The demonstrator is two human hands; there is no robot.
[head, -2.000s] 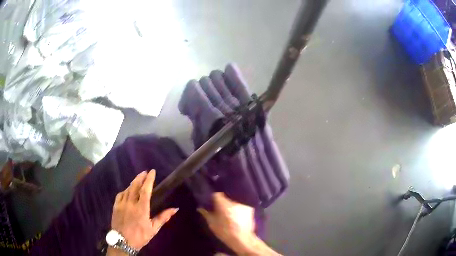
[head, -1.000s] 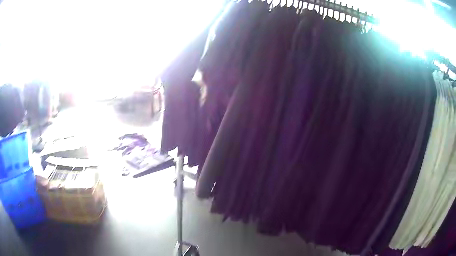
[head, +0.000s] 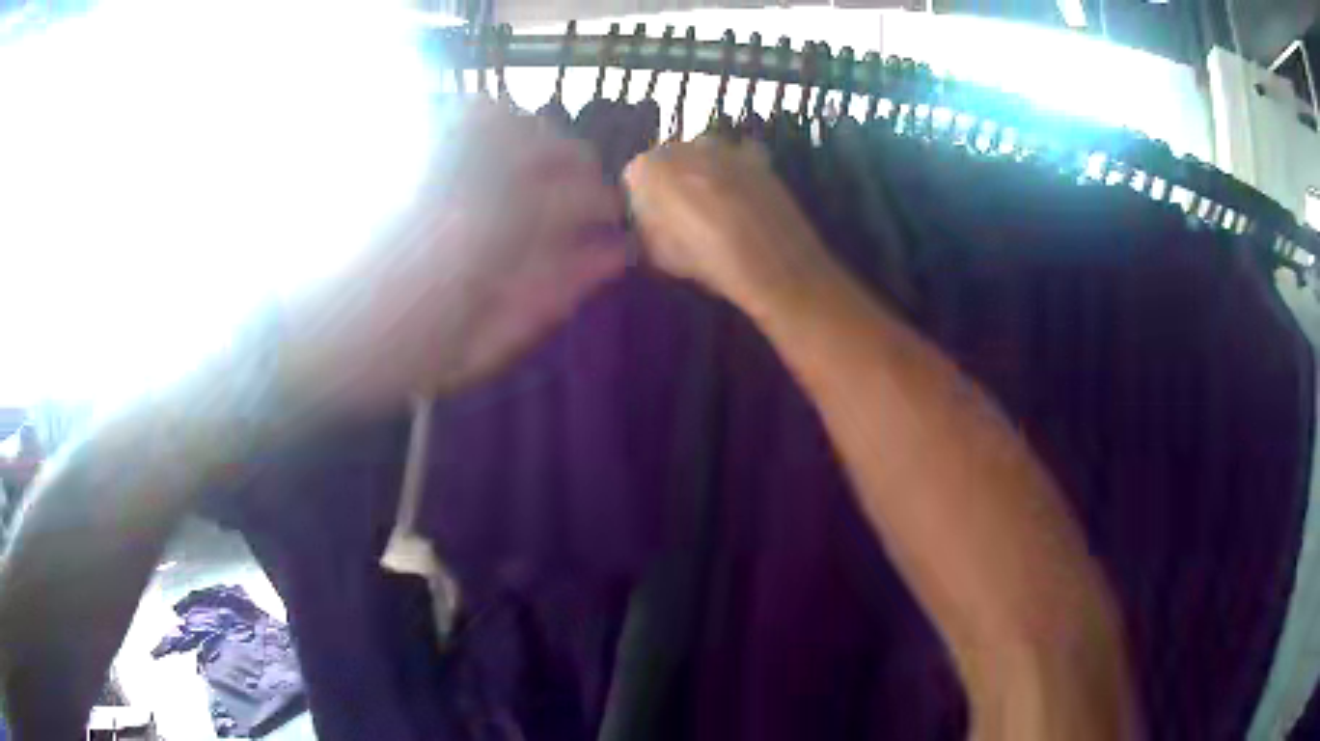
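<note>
Dark purple garments (head: 854, 579) hang close together from black hangers on a grey metal rail (head: 637, 52) across the top. My left hand (head: 529, 217) is raised at the hanger tops, large and blurred; its fingers cannot be made out. My right hand (head: 709, 210) is beside it, just below the hooks, with curled fingers at the top of a garment. What the fingers touch is hidden. A whitish cord with a pale tag (head: 411, 553) hangs in front of the purple cloth below my left hand.
A purple garment (head: 239, 659) lies low at the left, beyond the hanging clothes. A small pale box-like thing (head: 122, 722) is at the bottom left edge. A pale upright frame (head: 1262, 109) stands at the upper right. Glare covers the upper left.
The view now faces the hanging garments closely. Both hands have come into view at the hanger tops. The pale garments, blue crates and yellow basket seen before are out of view.
</note>
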